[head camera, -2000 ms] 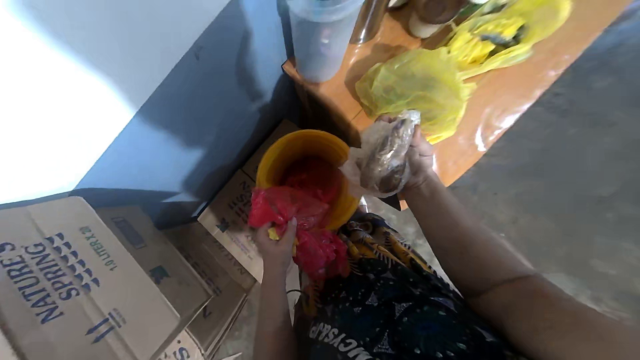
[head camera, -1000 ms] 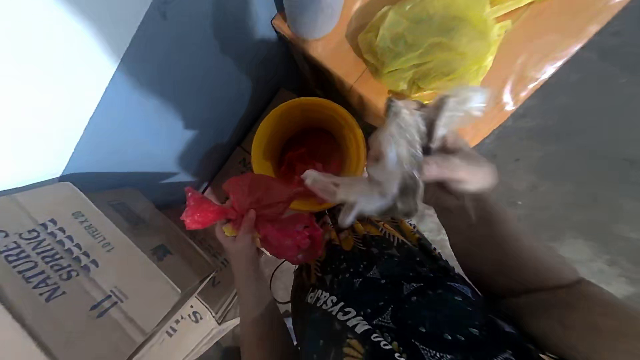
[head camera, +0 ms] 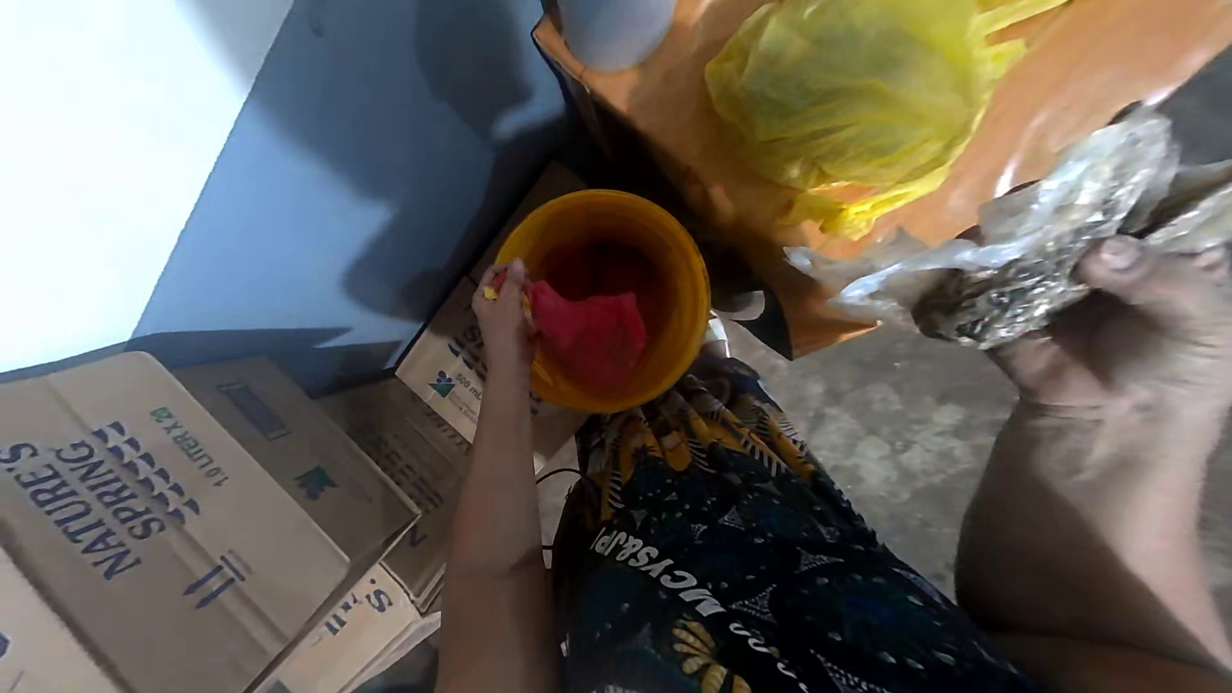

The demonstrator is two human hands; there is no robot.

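My left hand (head camera: 504, 310) is at the left rim of a yellow bucket (head camera: 695, 289), closed on a red plastic bag (head camera: 592, 337) that hangs inside it. Something small and yellow shows between those fingers. At the right, my right hand (head camera: 1126, 318) grips crumpled clear plastic bags (head camera: 1068, 231) with dark contents that I cannot identify. The bags are beside the table edge, apart from the bucket. A yellow plastic bag (head camera: 857, 96) lies on the table between the bucket and my right hand.
The orange-brown table (head camera: 1049, 144) has its corner near the bucket, with a translucent container (head camera: 616, 29) on it. Cardboard boxes (head camera: 164, 500) are stacked at the left, against a blue and white wall (head camera: 356, 144). A concrete floor (head camera: 885, 414) shows below.
My left hand has brought the red bag from outside the bucket, below its left rim, into the opening. My right hand has moved right with the clear plastic bags, away from the bucket.
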